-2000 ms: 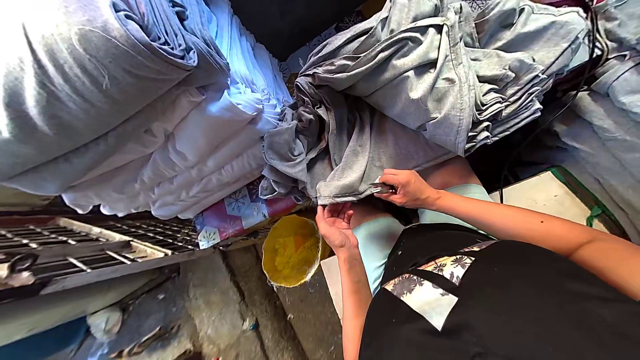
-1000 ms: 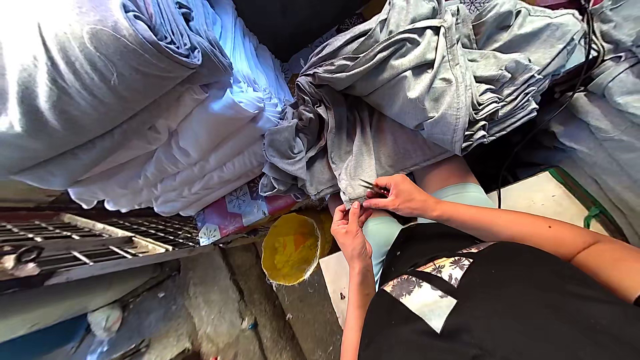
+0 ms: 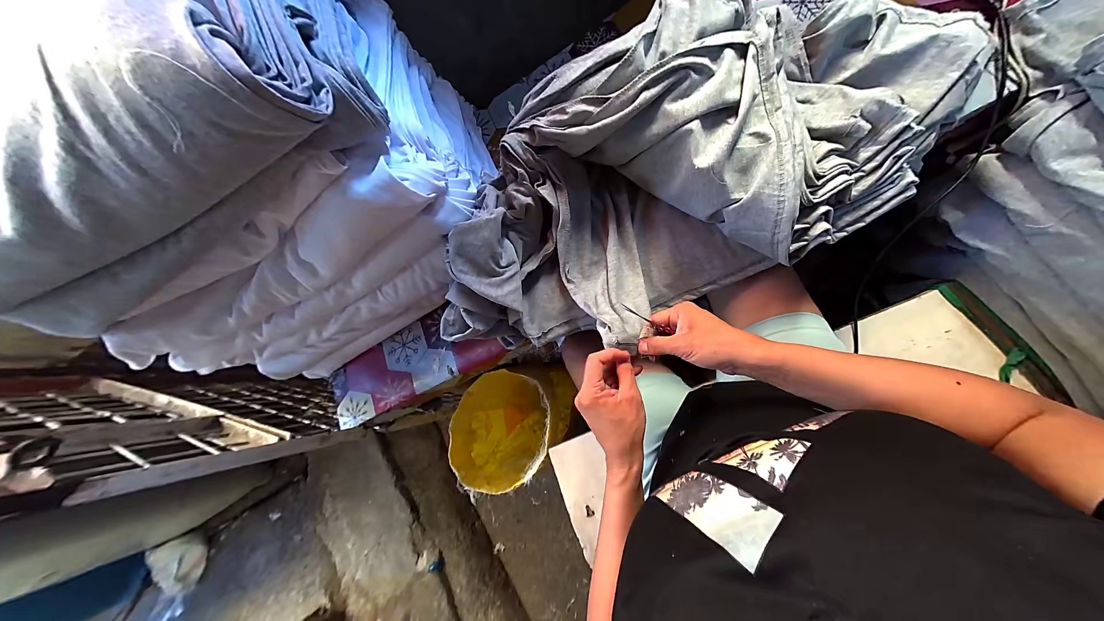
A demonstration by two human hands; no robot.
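Observation:
A grey fabric garment [image 3: 617, 259] hangs over my lap from a heap of grey cloth [image 3: 690, 112]. At its lower edge my left hand [image 3: 612, 397] pinches the fabric between thumb and fingers. Just to the right, my right hand [image 3: 694, 336] holds a small dark pointed tool [image 3: 640, 316], which looks like thread snips; its tip lies over the cloth. The fingertips of both hands are close together. The rest of the tool is hidden in my right fingers.
Stacks of folded grey and white cloth [image 3: 285, 267] rise at left, more grey cloth [image 3: 1026, 224] at right. A yellow container [image 3: 498, 431] stands left of my knees. A metal rack [image 3: 164, 423] is at lower left. A dark cable [image 3: 927, 203] runs down at right.
Two seconds ago my left hand lay palm up under the garment's edge; now its fingers are curled and pinching, farther right. My right hand has shifted slightly and its tool's tip points up and left.

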